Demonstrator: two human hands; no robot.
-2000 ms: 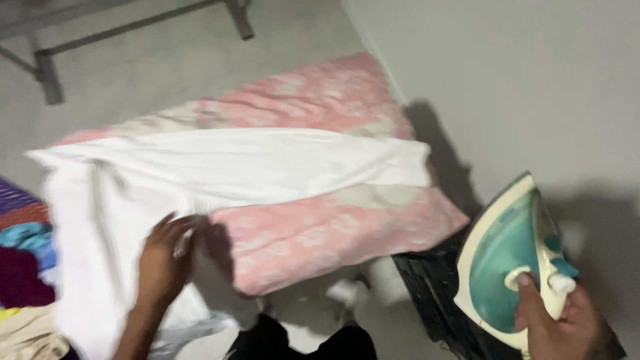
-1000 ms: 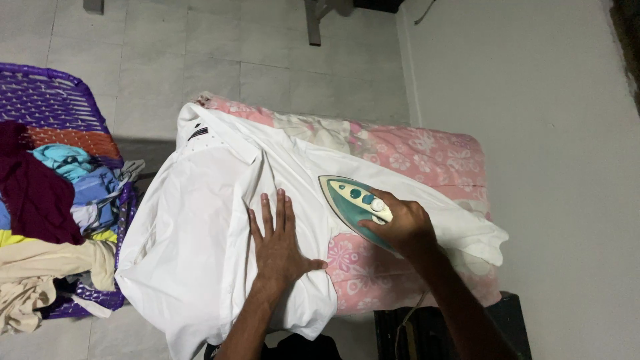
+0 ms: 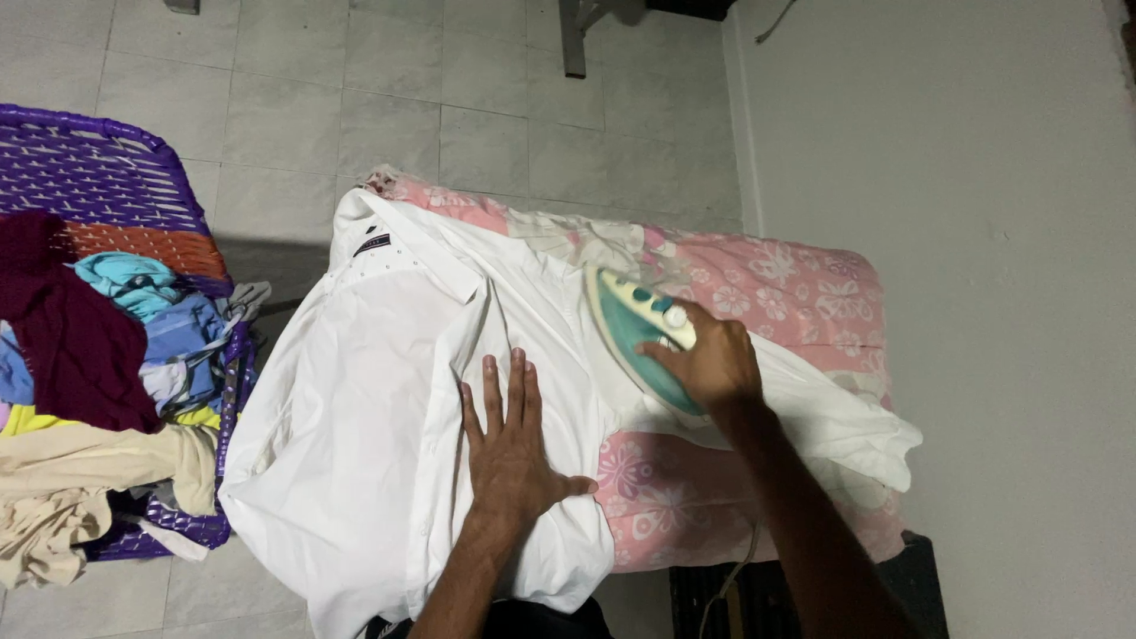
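A white button-up shirt [image 3: 355,382] lies spread over a pink floral cloth [image 3: 763,284] that covers a padded ironing surface. Its collar is at the upper left, and one sleeve runs out to the right. My right hand [image 3: 710,355] grips the handle of a teal and cream clothes iron [image 3: 630,337], whose soleplate is down on the upper part of that sleeve near the shoulder. My left hand [image 3: 519,444] lies flat on the shirt front with fingers spread, its thumb reaching the shirt's edge beside the pink cloth.
On the left stands a purple and orange woven chair [image 3: 98,169] heaped with clothes, among them a maroon garment [image 3: 80,337] and a beige one [image 3: 106,461]. A grey wall [image 3: 976,266] rises at the right. A dark crate [image 3: 919,586] and a cord [image 3: 732,577] are at the lower right.
The iron was held off to the right of the cloth two seconds ago and is now down on the sleeve. My left hand has come to rest flat on the shirt. The view has shifted.
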